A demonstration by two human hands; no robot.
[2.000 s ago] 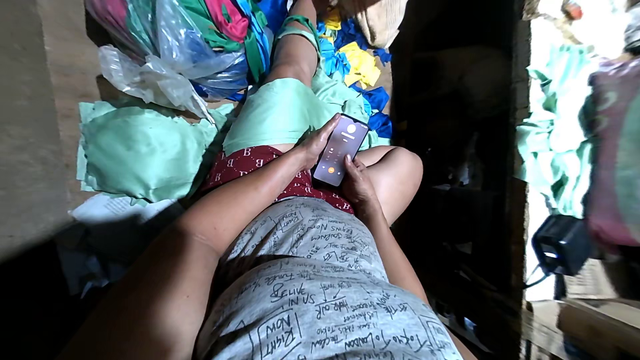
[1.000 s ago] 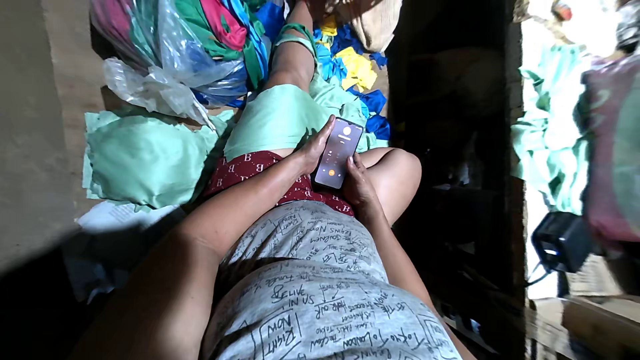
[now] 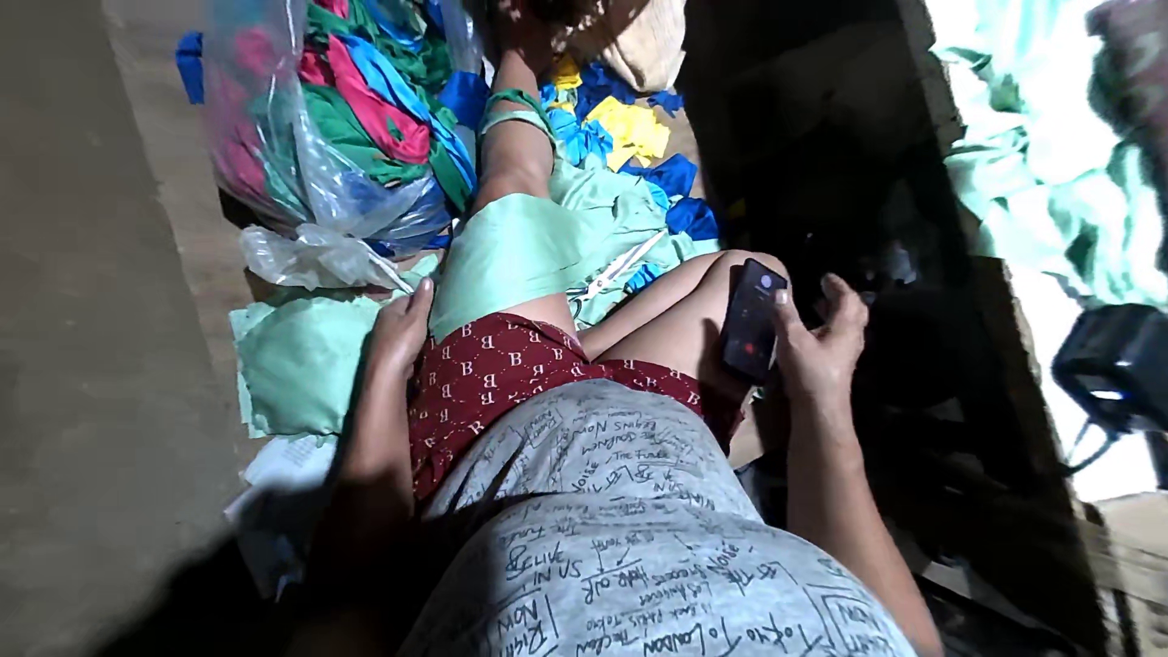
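A dark smartphone (image 3: 754, 321) with a lit screen lies on my bent thigh, at the right. My right hand (image 3: 821, 342) is at its right edge, thumb near the phone and fingers apart. At the left, my left hand (image 3: 401, 328) rests beside my hip, between a mint-green fabric piece (image 3: 497, 260) draped over my leg and a mint-green fabric stack (image 3: 306, 365). Whether its fingers hold anything is unclear. Scissors (image 3: 620, 269) lie on green cloth between my legs.
A clear plastic bag (image 3: 319, 164) of pink, green and blue cloth stands at upper left. Yellow scraps (image 3: 630, 130) and blue scraps (image 3: 671, 173) lie beyond my leg. A black device (image 3: 1113, 365) with a cable sits on the right ledge, near pale green fabric (image 3: 1049, 173).
Both hands held the phone between them before. My left hand has moved away to the left, and the phone has moved right onto my thigh. The scissors now show.
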